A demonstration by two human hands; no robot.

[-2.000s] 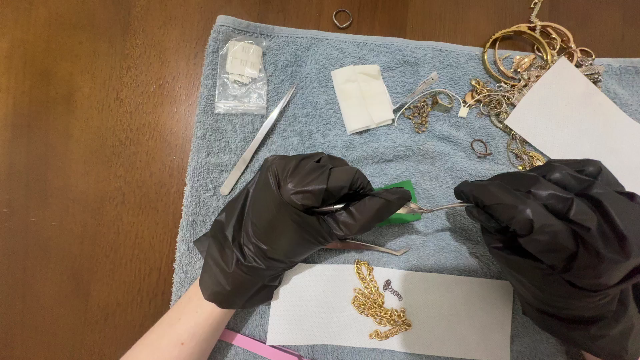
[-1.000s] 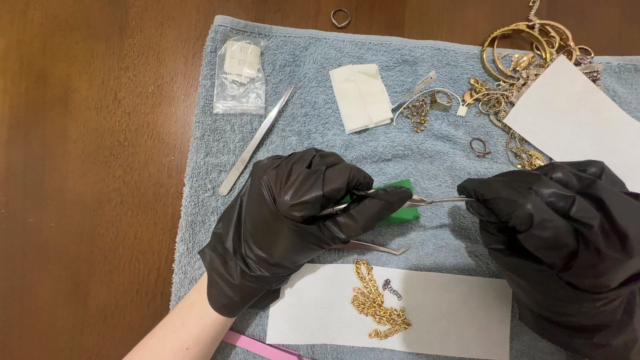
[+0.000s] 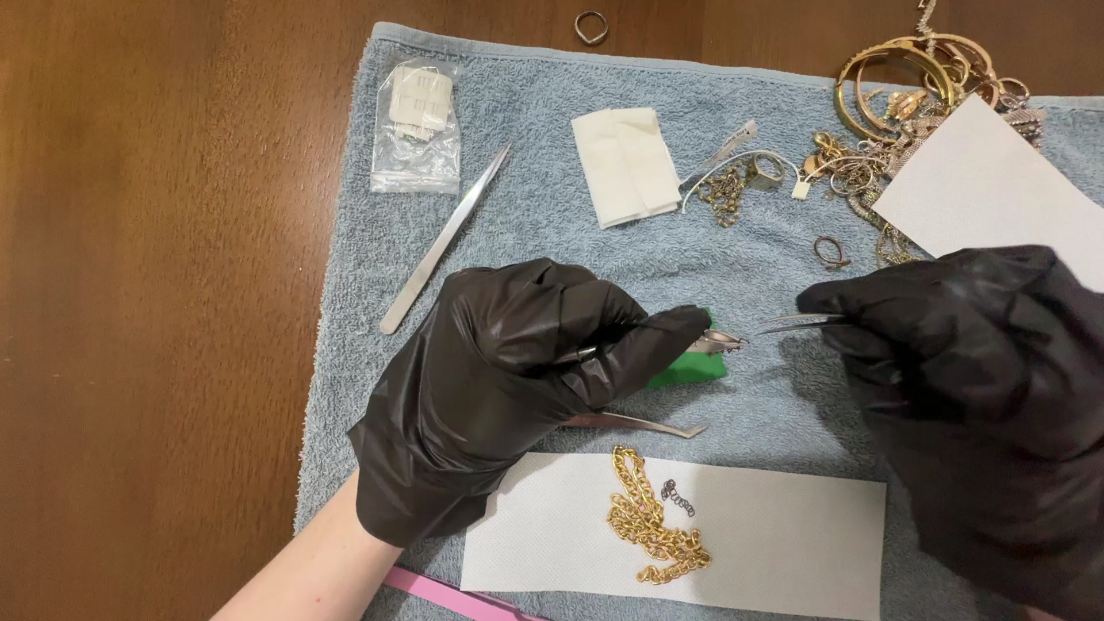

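Observation:
My left hand (image 3: 526, 345), in a black disposable glove, grips a small metal jewelry piece (image 3: 718, 341) whose end sticks out past the fingertips; its exact kind is unclear. Below that end lies a green piece of material (image 3: 690, 369). At the right, my right hand (image 3: 957, 345), gloved too, is shut on fine-tipped tweezers (image 3: 802, 323), their tips slightly apart and not touching the piece. A gold-coloured chain (image 3: 655, 526) and a short dark chain (image 3: 678, 498) rest on a white paper strip (image 3: 793, 535) nearer me. Bent-tip tweezers (image 3: 642, 423) lie partly under my left hand.
A blue towel (image 3: 535, 207) covers part of the wooden table (image 3: 155, 259). On it are straight tweezers (image 3: 444, 237), a clear plastic bag (image 3: 416, 125), folded cloth (image 3: 625, 166), a ring (image 3: 764, 171) and a jewelry pile (image 3: 914, 112). Another ring (image 3: 591, 28) lies beyond the towel.
The tweezers in my right hand have drawn away to the right from the piece in my left hand, leaving a gap. Their tips have come apart. My left hand has barely moved.

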